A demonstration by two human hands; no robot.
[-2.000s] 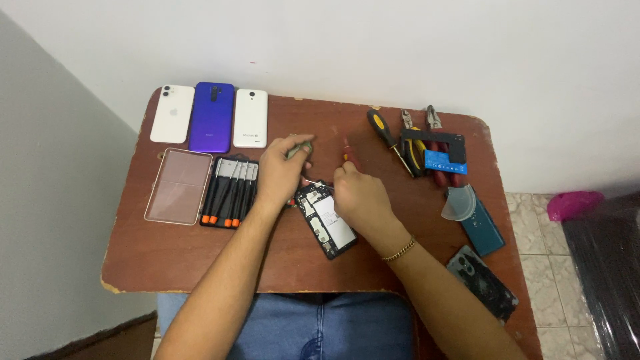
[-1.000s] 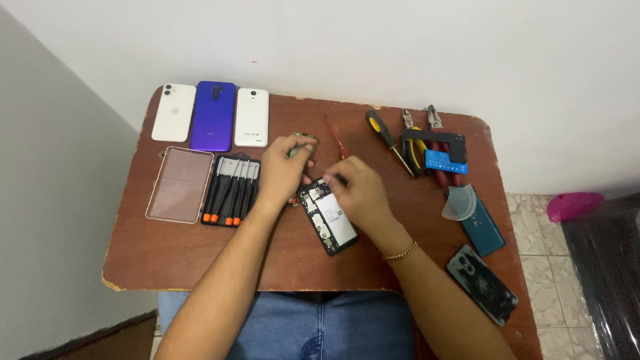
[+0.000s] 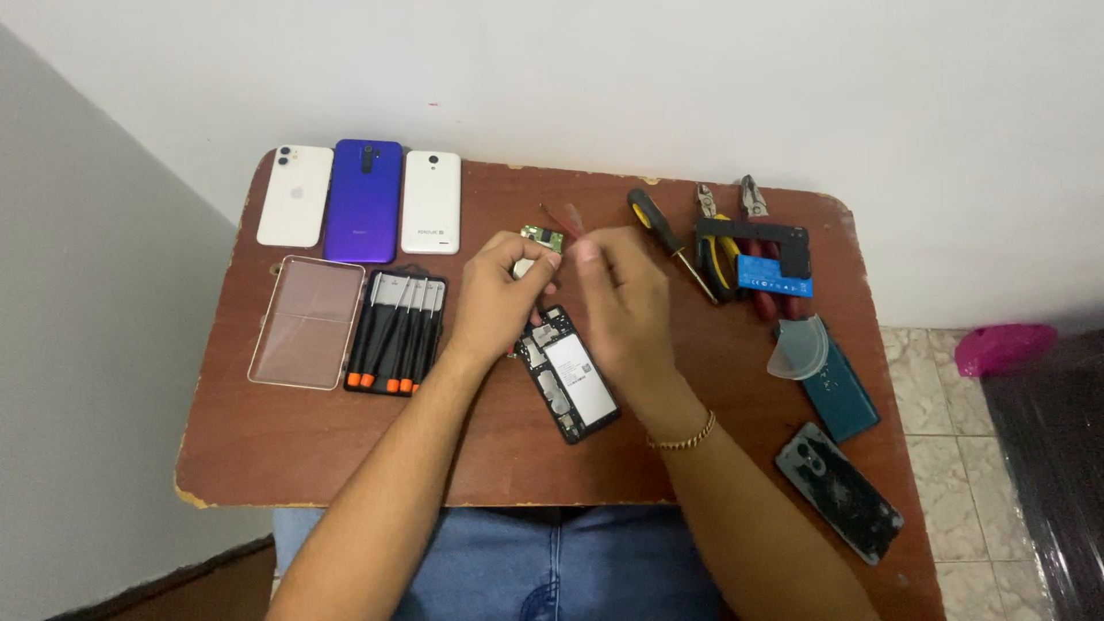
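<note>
In my left hand (image 3: 509,289) a green circuit board (image 3: 542,237) is pinched between thumb and fingers, above the top end of an opened smartphone (image 3: 569,375). The phone's white battery (image 3: 582,379) and inner parts show. My right hand (image 3: 625,302), blurred, is raised just right of the board. A thin reddish tool (image 3: 569,220) shows blurred at its fingertips; its exact kind cannot be told. Part of something red peeks out beside the phone's left edge, mostly hidden by my left hand.
At the upper left lie a white phone (image 3: 295,198), a purple phone (image 3: 364,203) and another white phone (image 3: 431,203). Below are a clear lid (image 3: 308,323) and a screwdriver set (image 3: 395,336). On the right are a screwdriver (image 3: 660,224), pliers (image 3: 763,302), a blue battery (image 3: 774,276), a teal cover (image 3: 841,388) and a worn phone (image 3: 838,492).
My right hand has lifted from the top of the opened phone, and the reddish tool has moved with it. The green board now shows more plainly in my left hand.
</note>
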